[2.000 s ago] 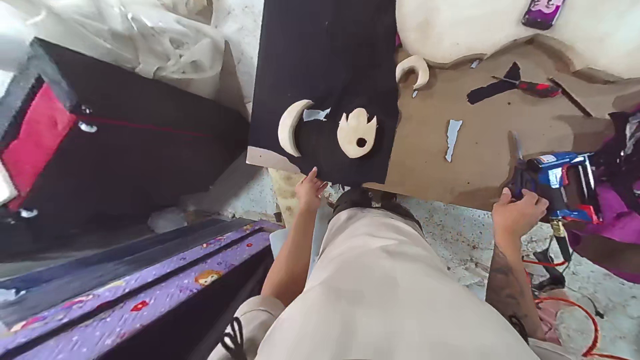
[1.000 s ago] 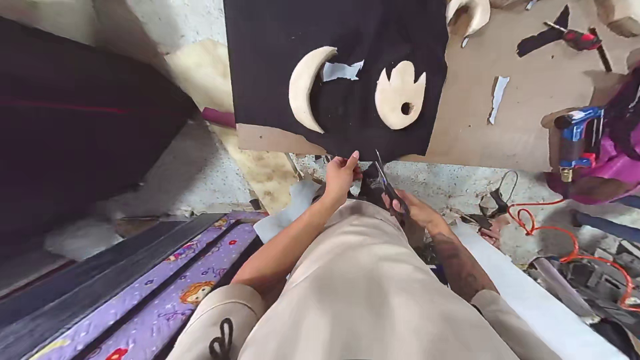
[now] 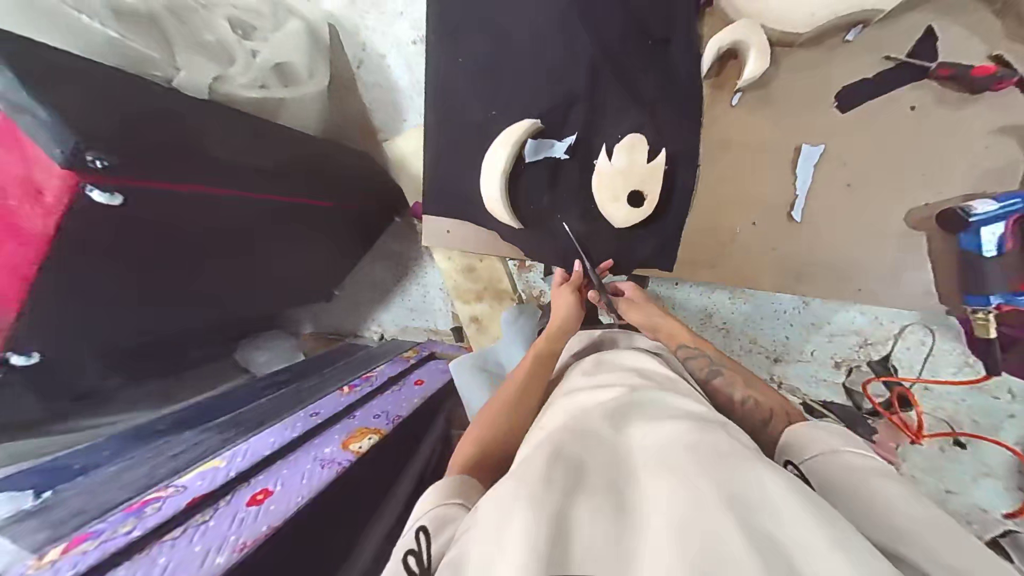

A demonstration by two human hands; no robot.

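Note:
My right hand (image 3: 628, 304) is closed around a pair of dark-handled scissors (image 3: 594, 272), whose blades point up and left over the near edge of the black fabric (image 3: 560, 72). My left hand (image 3: 568, 296) is just left of the scissors, at the fabric's edge; its fingers are curled, and whether they pinch the cloth cannot be told. On the fabric lie a cream crescent-shaped piece (image 3: 498, 176), a torn pale scrap (image 3: 550, 148) and a cream flame-shaped piece with a round hole (image 3: 628, 184).
Brown cardboard (image 3: 768, 256) extends right, bearing a curved cream piece (image 3: 740, 48), a pale strip (image 3: 806, 180), red-handled pliers (image 3: 972, 76) and a blue pneumatic tool (image 3: 992, 248). An orange hose (image 3: 904, 400) lies lower right. Large black upholstered furniture (image 3: 200, 240) and purple printed panels (image 3: 320, 448) are at left.
My right hand has moved from beside the blue tool to the fabric's near edge, with scissors now in it. Both hands have come together. The view has shifted.

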